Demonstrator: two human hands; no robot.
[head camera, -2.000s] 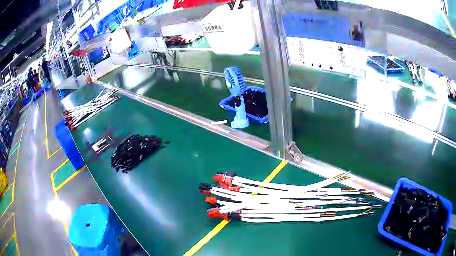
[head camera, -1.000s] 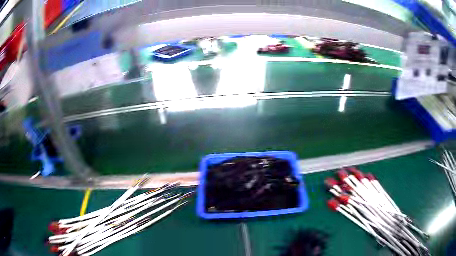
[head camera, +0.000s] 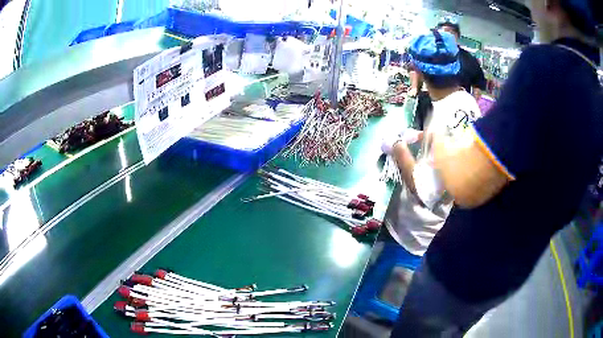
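Observation:
Neither of my hands is in the picture. The right harness bundle (head camera: 225, 307) lies nearest in front of me, on the green bench top (head camera: 218, 244). Its white cables have red connectors (head camera: 140, 280) at the left and small dark pieces at the right ends. The parts bin (head camera: 66, 321), blue and holding black parts, is cut off by the lower left edge. Another bundle of white cables (head camera: 311, 193) lies farther along, with its red connectors on the right, near the bench edge.
A blue bin (head camera: 244, 158) holds pale cables behind a hanging instruction sheet (head camera: 178, 96). A large cable pile (head camera: 330, 132) lies beyond. A person in dark clothing (head camera: 522, 171) stands close at right; a person in a blue cap (head camera: 430, 132) is at the bench by a blue stool (head camera: 377, 284).
The view has swung to the right. The parts bin has moved to the lower left corner, the fan and post have left the picture, and the people at right have come into it.

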